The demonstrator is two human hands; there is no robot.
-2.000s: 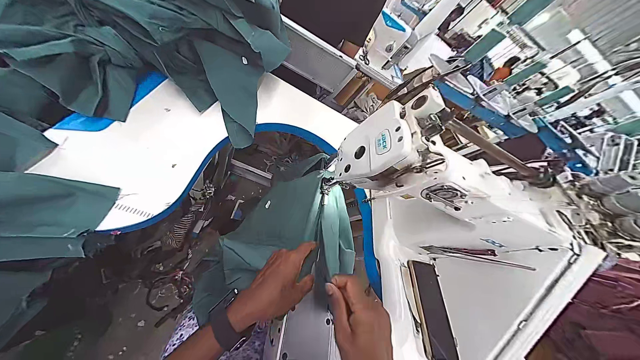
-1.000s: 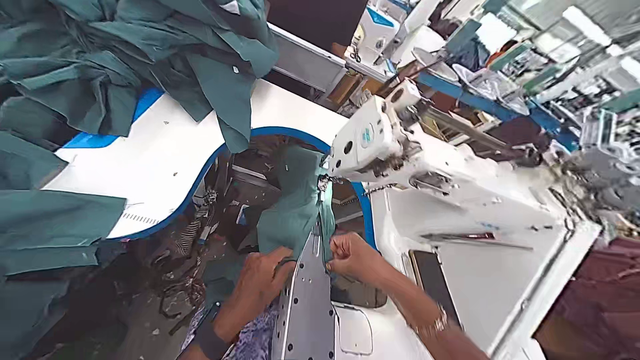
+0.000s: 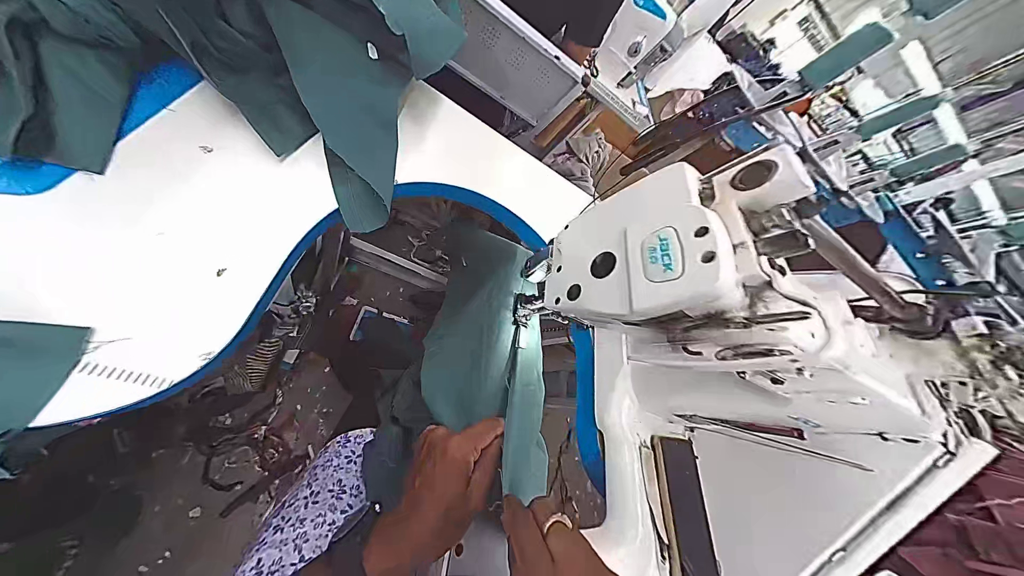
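A white Jack sewing machine stands right of centre, its needle and presser foot over green fabric. The fabric runs from the foot down toward both hands, with a long folded edge along its right side. My left hand grips the fabric beside that fold, thumb and fingers pressed together. My right hand, with a ring on one finger, pinches the lower end of the folded strip. Parts of the machine's narrow arm are hidden beneath the cloth and hands.
A white tabletop with a blue edge curves around the machine at left. More green fabric pieces lie on it and hang over the edge. Tweezers rest on the machine's base. Maroon fabric is at lower right.
A second ago the hands were farther apart near the bare metal arm; now they are close together on the fabric. The cloth now covers more of that arm. The view has shifted closer.
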